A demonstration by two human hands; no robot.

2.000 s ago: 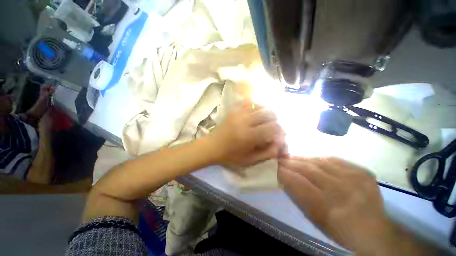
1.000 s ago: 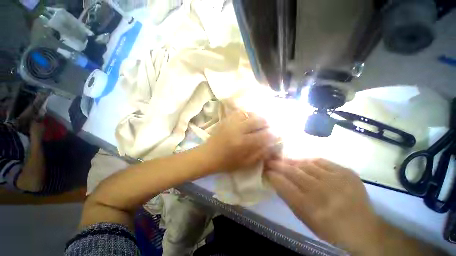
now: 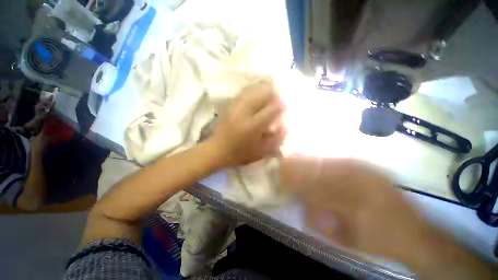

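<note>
The cream cloth [image 3: 180, 87] lies heaped on the white table left of the needle, with a flap hanging toward the front edge. My left hand [image 3: 248, 128] is closed on the cloth at the heap's right side. My right hand [image 3: 349, 202] is motion-blurred over the table's front edge, beside the cloth flap; whether it holds anything cannot be told. The presser foot area [image 3: 330, 82] of the sewing machine is partly washed out by the lamp, and no cloth can be made out under it.
Thread snips [image 3: 434, 134] and black scissors [image 3: 478, 183] lie at the right, near a round black knob [image 3: 386, 86]. A white roll [image 3: 104, 78] stands at the far left. Crumpled cloth [image 3: 205, 235] is below the ruler-marked edge [image 3: 273, 229] by a blue basket [image 3: 161, 240]. Another person's arm [image 3: 34, 164] shows at left.
My left hand and the cloth have moved left and up, away from the needle. My right hand has parted from my left and is now blurred. The heap is drawn together more.
</note>
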